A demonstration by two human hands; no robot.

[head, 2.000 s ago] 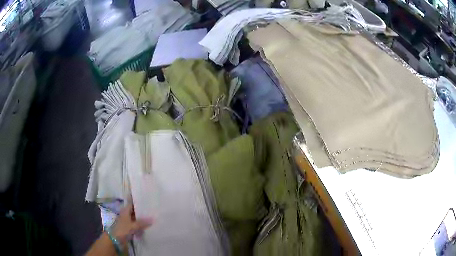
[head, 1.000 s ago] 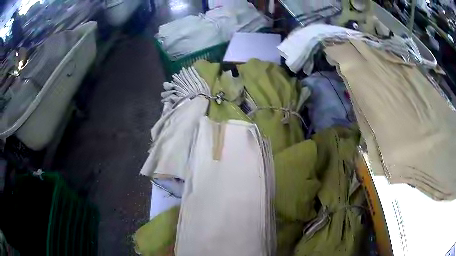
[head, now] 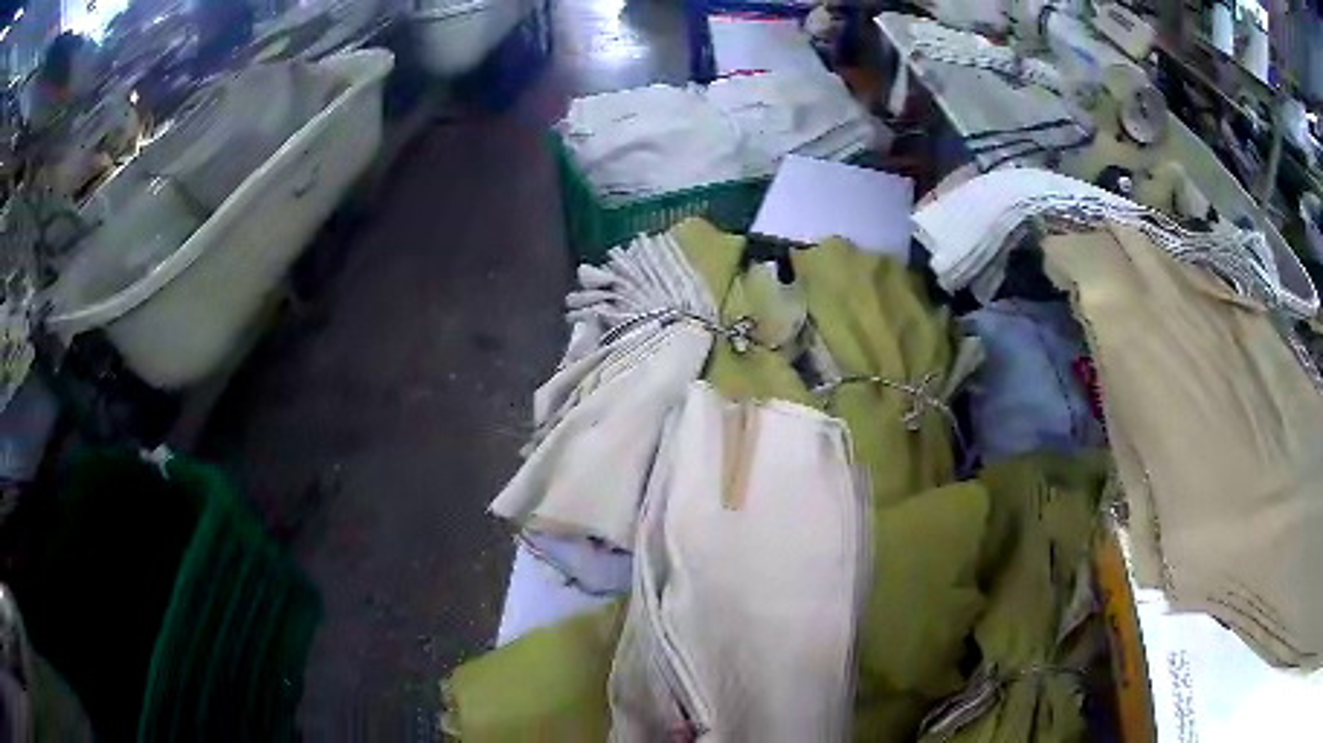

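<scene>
A stack of cream cut panels (head: 762, 566) lies on top of the bundles in front of me, with a tan strip (head: 740, 457) near its upper end. Behind and left is a cream bundle (head: 610, 421) tied with cord. Olive-green bundles (head: 885, 334) lie behind and to the right, also tied with cord. Tan panels (head: 1204, 392) lie layered on the white table (head: 1190, 675) at the right. Neither of my hands is in the picture. A small reddish spot at the bottom edge of the cream stack is too unclear to name.
A green crate (head: 660, 218) with pale cloth stands behind the bundles, near a white board (head: 834, 206). A cream tub (head: 232, 276) stands left across the dark floor (head: 392, 378). Another green crate (head: 232, 610) is at lower left. White layered cloth (head: 1001, 211) lies behind the tan panels.
My left hand, earlier at the left edge of the cream stack, is out of view. The view has swung left, so the bundles and table appear farther right and more floor shows.
</scene>
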